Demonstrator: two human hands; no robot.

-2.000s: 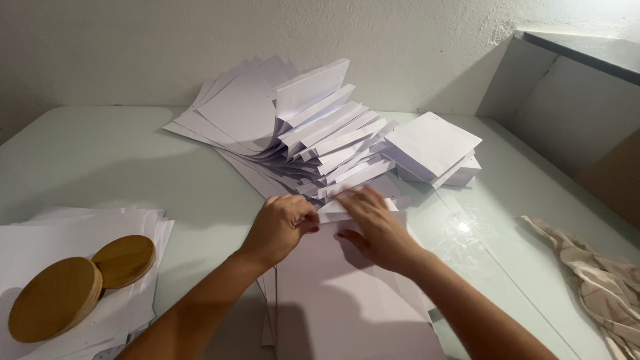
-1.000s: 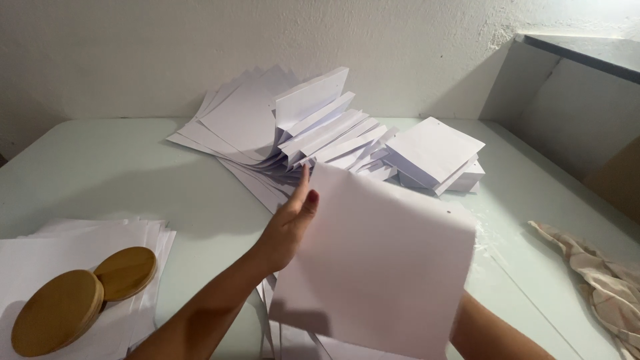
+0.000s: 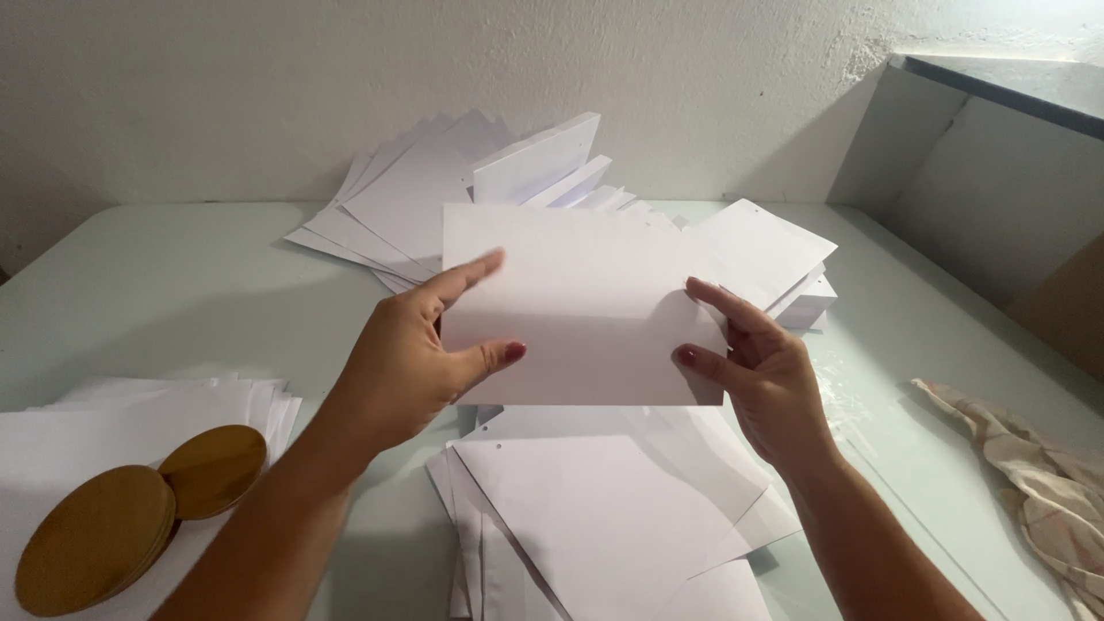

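Observation:
A white paper sheet [image 3: 578, 302], with a faint crease running across it, is held up in front of me. My left hand [image 3: 431, 362] grips its left edge, thumb on the near face. At its right edge, my right hand [image 3: 759, 362] holds it between thumb and fingers. Below it, loose white sheets with small punched holes [image 3: 604, 492] lie in an uneven stack. Behind it stands a pile of folded white papers [image 3: 539, 164], partly hidden by the held sheet, with fanned flat sheets [image 3: 397, 198] at its left.
More folded papers [image 3: 755, 250] are stacked at the right back. Round brown discs [image 3: 95, 539] rest on a sheet pile [image 3: 78, 440] at the left. A crumpled cloth [image 3: 1026, 474] lies at the right. The wall [image 3: 345, 86] and a grey-edged ledge [image 3: 1009, 95] bound the pale tabletop [image 3: 155, 285].
The sheet that stood tilted in my hands a second ago is now raised with its long side across the view. My right hand, hidden behind it then, now shows at its right edge.

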